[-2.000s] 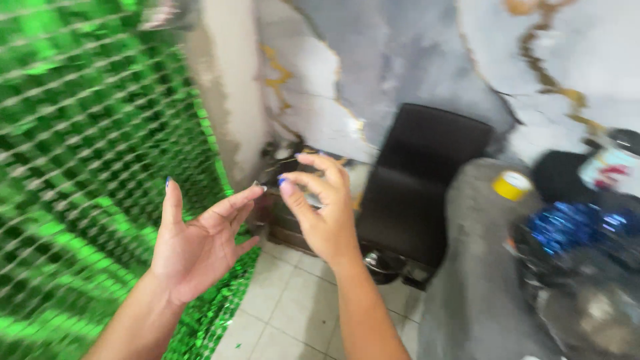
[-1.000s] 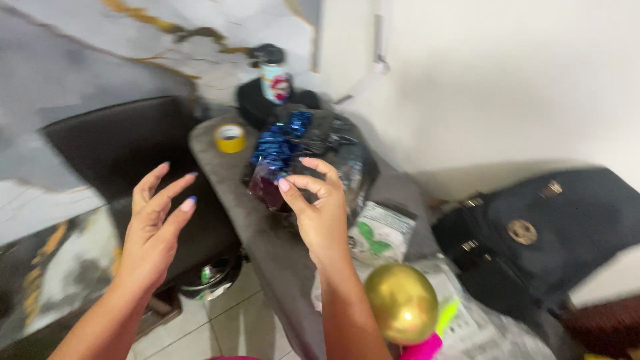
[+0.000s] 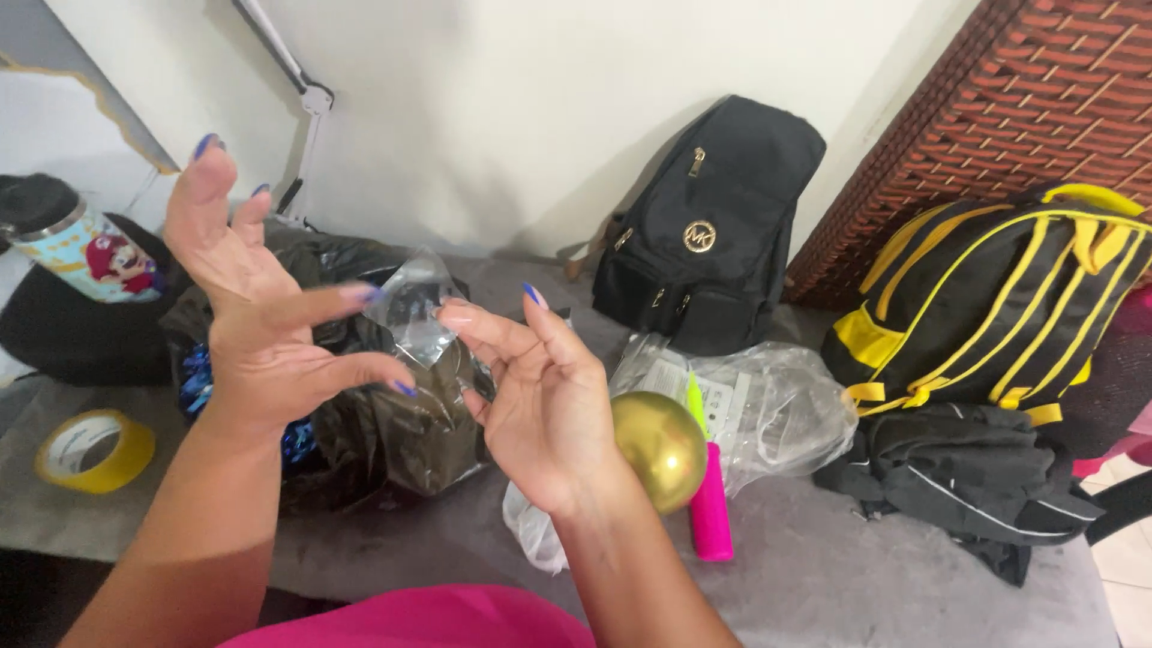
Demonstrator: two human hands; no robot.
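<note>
My left hand [image 3: 256, 315] is raised with its fingers spread and nothing in it. To its right, my right hand [image 3: 549, 387] has its palm turned up and its fingers partly bent. A piece of clear plastic [image 3: 418, 310] shows by the right fingertips; whether they hold it or only overlap it in view, I cannot tell. Behind both hands lies a black plastic bag [image 3: 342, 459] with shiny blue tinsel [image 3: 196, 373]. A gold balloon [image 3: 661, 450] sits beside my right wrist, against a bright pink plastic object [image 3: 711, 508]. A yellow roll of tape [image 3: 135, 454] lies left of my left forearm.
The grey upholstered surface [image 3: 810, 576] also carries a clear plastic bag [image 3: 796, 414], a black backpack [image 3: 720, 234], a black-and-yellow backpack [image 3: 990, 297] and a crumpled black fabric bag [image 3: 972, 468]. A tumbler [image 3: 108, 256] stands at left; a woven screen [image 3: 1035, 117] stands behind at right.
The view has swung right, away from the green fringe and the black chair. Both hands stay raised; my right hand has turned its palm up.
</note>
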